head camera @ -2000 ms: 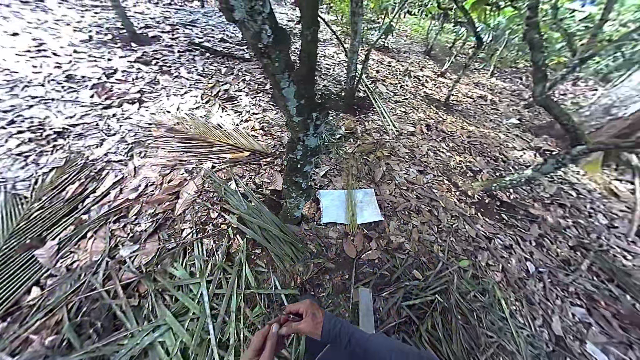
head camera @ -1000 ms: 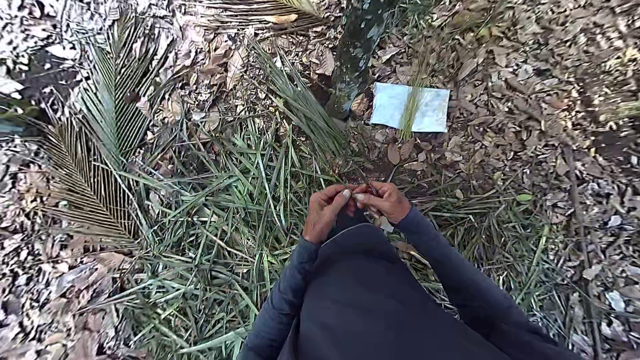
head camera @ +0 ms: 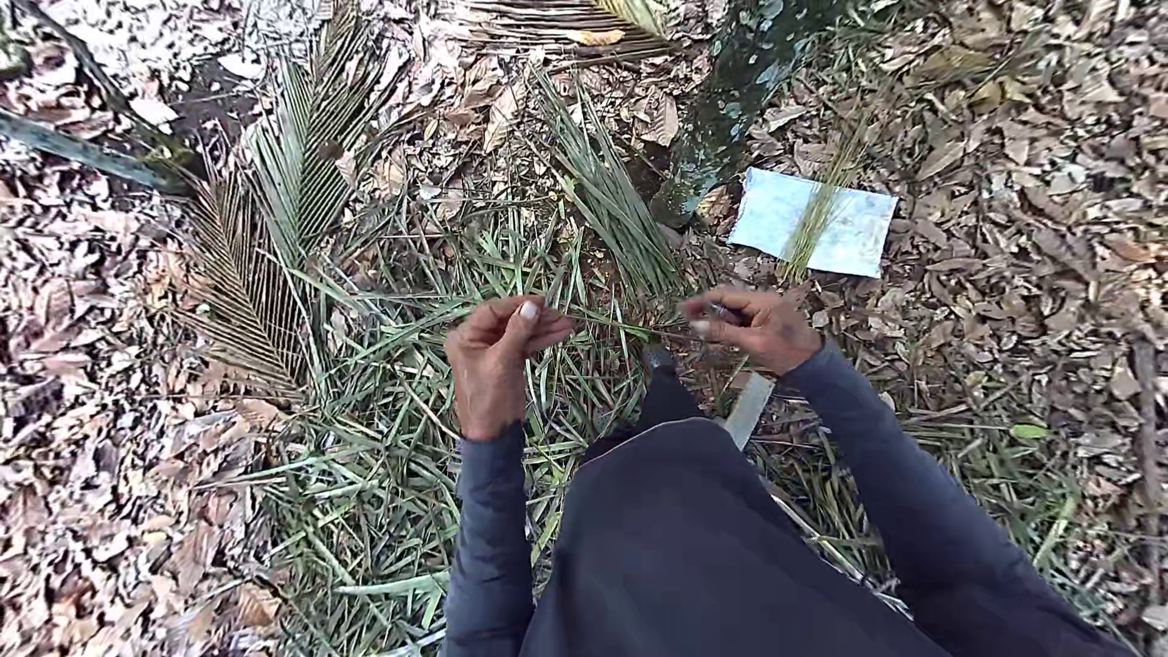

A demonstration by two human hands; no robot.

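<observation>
My left hand (head camera: 502,351) pinches the end of a thin green leaf strip (head camera: 616,324) between thumb and fingers. The strip runs rightward toward my right hand (head camera: 753,327), whose fingers are curled and somewhat blurred; a small dark thing shows among them, too unclear to name. Beyond my hands lies a bundle of long green leaf blades (head camera: 616,205). Farther right, a bunch of thin stalks (head camera: 815,224) rests across a whitish sheet (head camera: 856,239) on the leaf litter.
Cut green leaf strips (head camera: 392,493) cover the ground around me. Palm fronds (head camera: 306,164) lie at the left and top. A lichen-marked tree trunk (head camera: 730,100) stands just ahead. A flat greyish strip (head camera: 750,409) lies beside my right forearm.
My hands were close together a second ago; they are now well apart, with the thin strip between them. The view has tilted down since two seconds ago.
</observation>
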